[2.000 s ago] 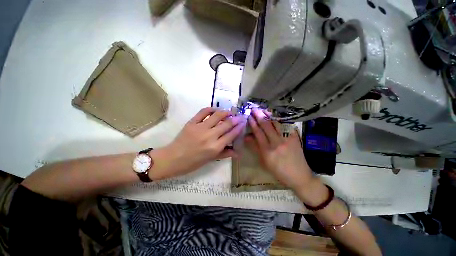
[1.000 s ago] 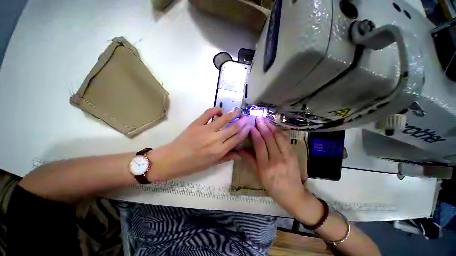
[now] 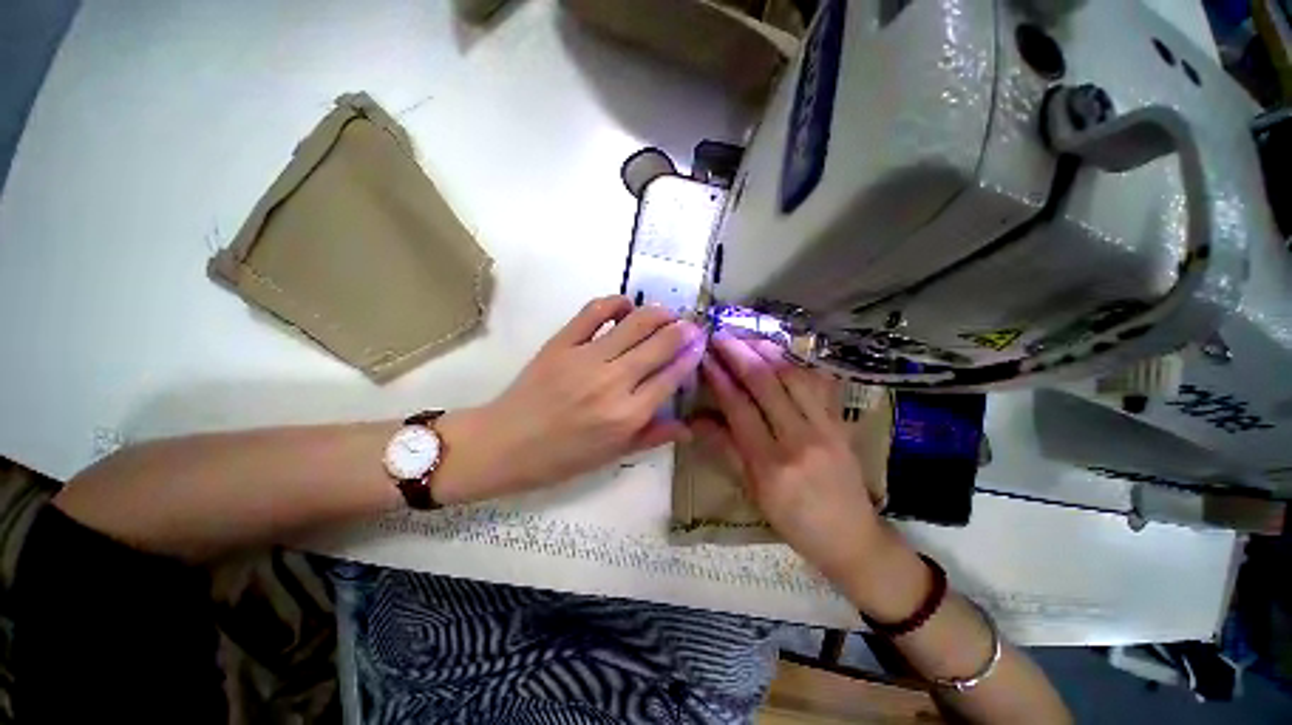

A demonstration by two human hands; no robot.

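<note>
A khaki fabric piece [image 3: 720, 496] lies under my right hand, its upper end at the needle area. My left hand [image 3: 592, 380] rests flat with its fingertips at the lit presser foot [image 3: 748, 326]. My right hand [image 3: 794, 451] presses on the khaki piece, fingertips beside those of my left hand. The fingers hide the edge of the cloth at the needle. The needle plate and bed [image 3: 672, 244] shows behind my left fingers. A five-sided khaki patch pocket [image 3: 366, 244] lies alone on the left.
The white sewing machine head [image 3: 907, 184] stands over the right of the table [image 3: 128, 326]. A smartphone [image 3: 935, 460] lies right of my right hand. More khaki cloth [image 3: 687, 43] lies behind the needle. A printed ruler [image 3: 567, 541] runs along the near edge.
The view has shifted a little, so the machine head looks larger and farther right. Both hands stay at the needle, with only slight finger changes. The lone pocket lies as before.
</note>
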